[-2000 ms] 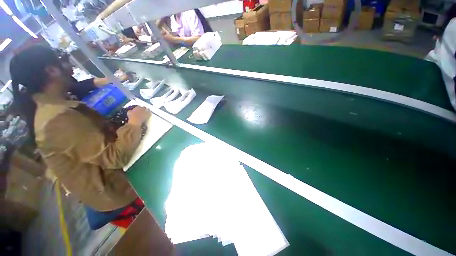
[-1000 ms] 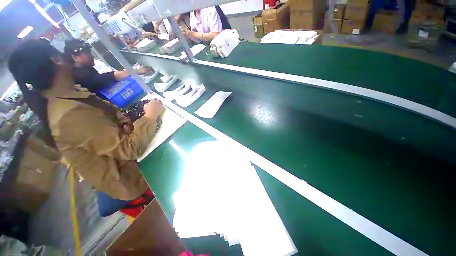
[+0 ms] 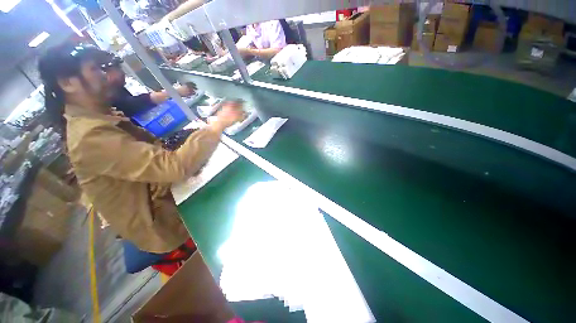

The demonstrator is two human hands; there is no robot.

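Neither of my hands is in the picture. A stack of bags [image 3: 284,246] lies on the near green bench, glaring white, with a ragged lower edge. A bagged unit [image 3: 266,132] lies flat on the conveyor belt [image 3: 391,170], beyond the guide rail [image 3: 379,236]. White fan units [image 3: 243,123] lie on the belt just left of it, partly hidden by the neighbouring worker's hand.
A worker in a brown jacket [image 3: 120,151] sits at the left, one arm over the rail. Near them are a blue plastic bin [image 3: 163,116], a white sheet [image 3: 211,169] and a dark heap. An open cardboard carton [image 3: 183,293] stands below the bench edge. A metal post rises behind.
The neighbouring worker's hand has moved from the dark heap out over the rail to the fan units on the belt. The bag stack has stayed in place on the bench.
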